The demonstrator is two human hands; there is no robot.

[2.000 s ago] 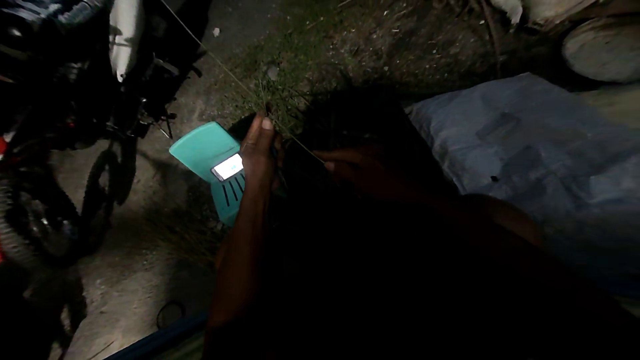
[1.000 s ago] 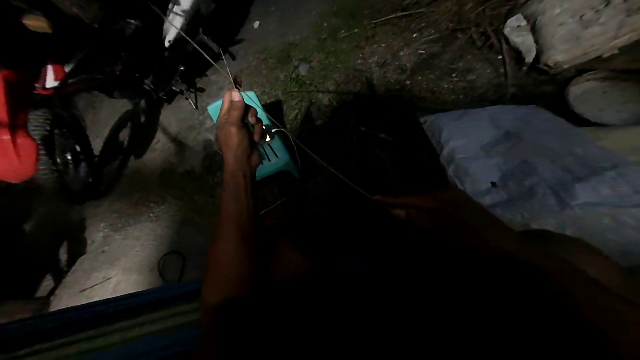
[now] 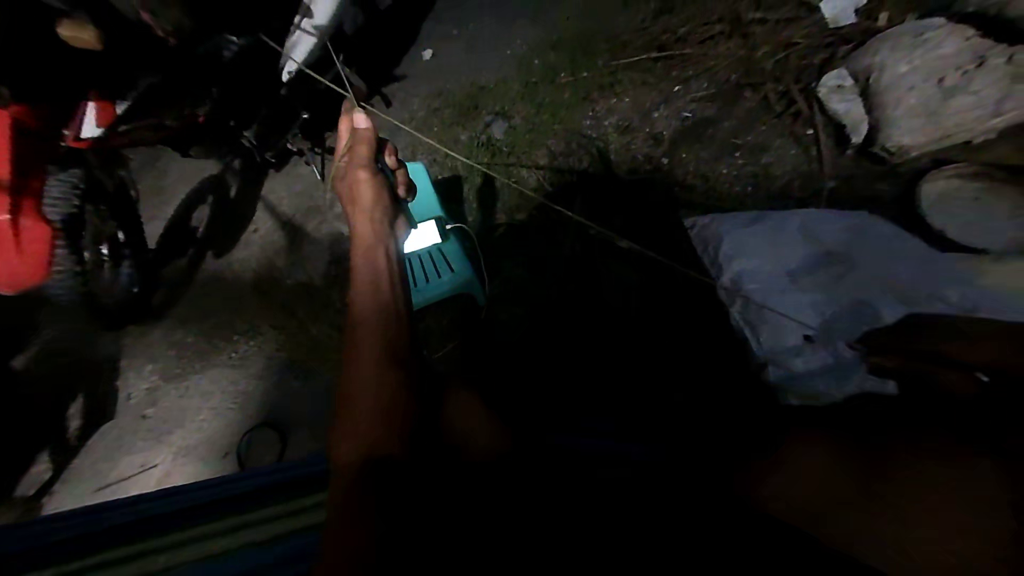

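Observation:
My left hand point(image 3: 366, 160) is raised left of centre, its thumb and fingers closed on a thin cord point(image 3: 496, 174). The cord runs from the upper left past the thumb, then slants down to the right toward my right hand point(image 3: 904, 356), which is very dark against a grey sheet point(image 3: 832, 272). The right fingers cannot be made out clearly. Behind my left wrist stands a turquoise plastic chair point(image 3: 444, 276) with slots. A lit rectangular device point(image 3: 424, 235), probably a phone, rests on it with a thin white cable point(image 3: 480, 248) attached.
Motorbikes with a red fender point(image 3: 24, 200) and a knobbly tyre point(image 3: 68, 232) stand at the left. Large stones point(image 3: 944, 88) lie at the upper right beside dry twigs. A striped cloth point(image 3: 184, 520) crosses the lower left, near a dark loop point(image 3: 262, 446) on the ground.
My right hand has moved out to the right, over the grey sheet, and the stretch of cord between my hands is longer. My left hand stays raised near the chair.

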